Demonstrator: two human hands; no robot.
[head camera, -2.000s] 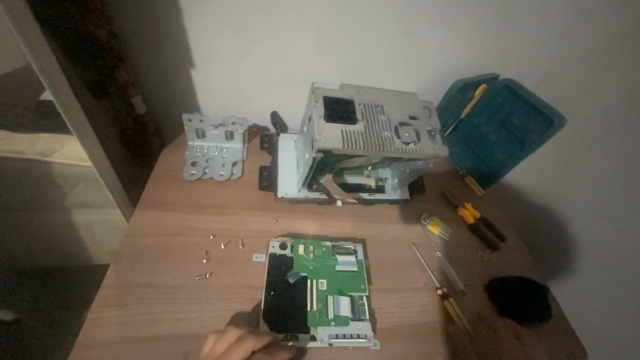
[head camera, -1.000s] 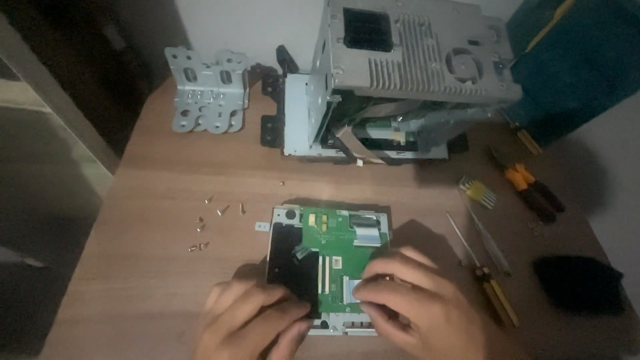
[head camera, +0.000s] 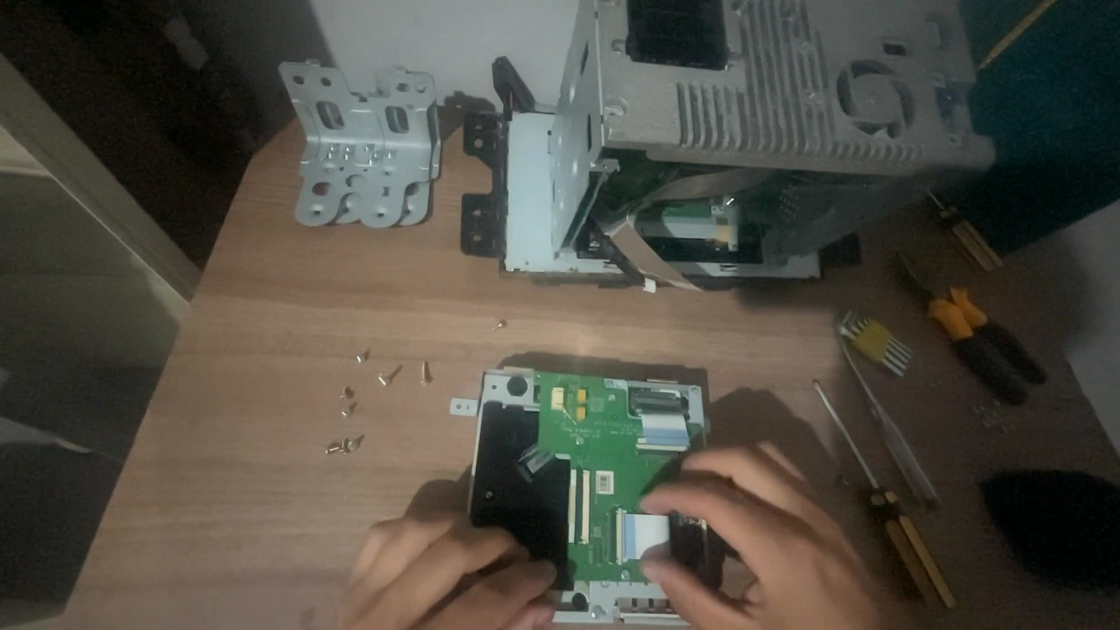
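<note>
A flat metal-framed module with a green circuit board (head camera: 604, 446) and a black panel (head camera: 516, 490) lies on the wooden table. My left hand (head camera: 455, 573) rests on its lower left part, fingers bent over the black panel's lower edge; whether it grips the frame is hidden. Thumb and forefinger of my right hand (head camera: 752, 534) are spread around the lower white-and-blue ribbon cable (head camera: 646, 535), fingertips close to the board. A second ribbon cable (head camera: 663, 432) sits at the upper right of the board. A small clear strip (head camera: 532, 461) lies near the board's left edge.
Behind stands a metal device chassis (head camera: 726, 157) with a loose ribbon cable. Left are metal brackets (head camera: 367, 149) and several screws (head camera: 389, 376). Right lie a screwdriver (head camera: 901, 534), pliers (head camera: 971, 332), a yellow hex key holder (head camera: 875, 341), a thin clear-handled tool (head camera: 897, 437) and black cloth (head camera: 1059, 525).
My right hand, out of view two seconds ago, has come to the board's lower ribbon cable. Its thumb and forefinger are now farther apart than one second ago. The view has moved closer.
</note>
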